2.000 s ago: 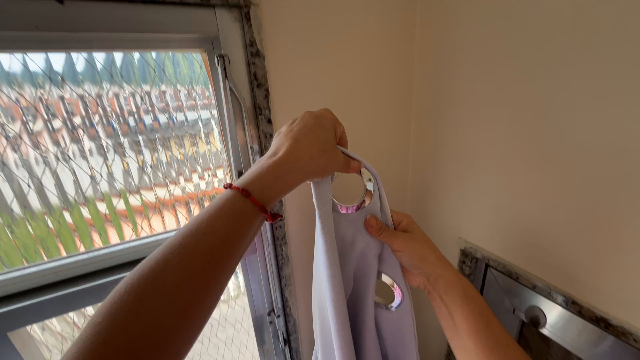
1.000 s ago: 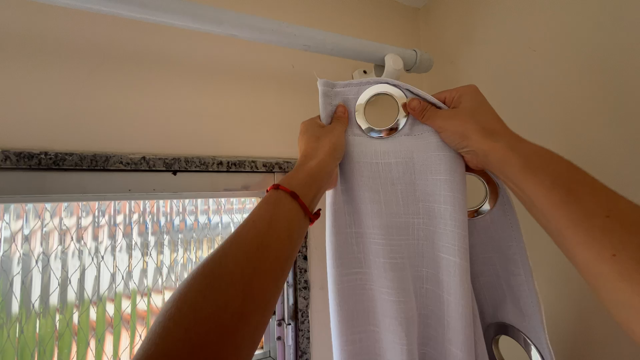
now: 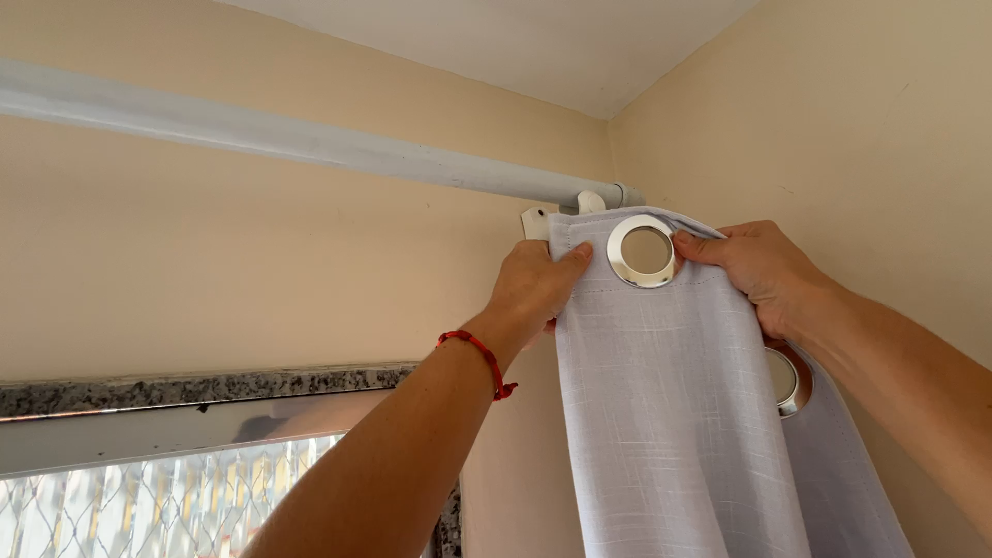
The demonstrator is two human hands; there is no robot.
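A light grey-lilac curtain (image 3: 659,403) hangs from both hands just below the end of a white curtain rod (image 3: 333,147). My left hand (image 3: 535,283) pinches the curtain's top corner, thumb on the front. With thumb beside the top metal eyelet (image 3: 645,251), my right hand (image 3: 767,271) grips the upper hem. A second eyelet (image 3: 787,380) shows on a fold beneath the right hand. Behind the hem, partly hidden, are the rod's white bracket (image 3: 536,223) and a rounded white piece (image 3: 591,203). No eyelet is around the visible rod.
At lower left is a window with wire-patterned glass (image 3: 155,496), a metal frame (image 3: 178,430) and a speckled stone surround (image 3: 209,385). Beige walls (image 3: 837,155) meet in a corner behind the rod end, under a white ceiling (image 3: 527,46).
Both hands have raised the curtain from beside the window to the rod's end, and its top eyelet has come to face me. The view has tilted up.
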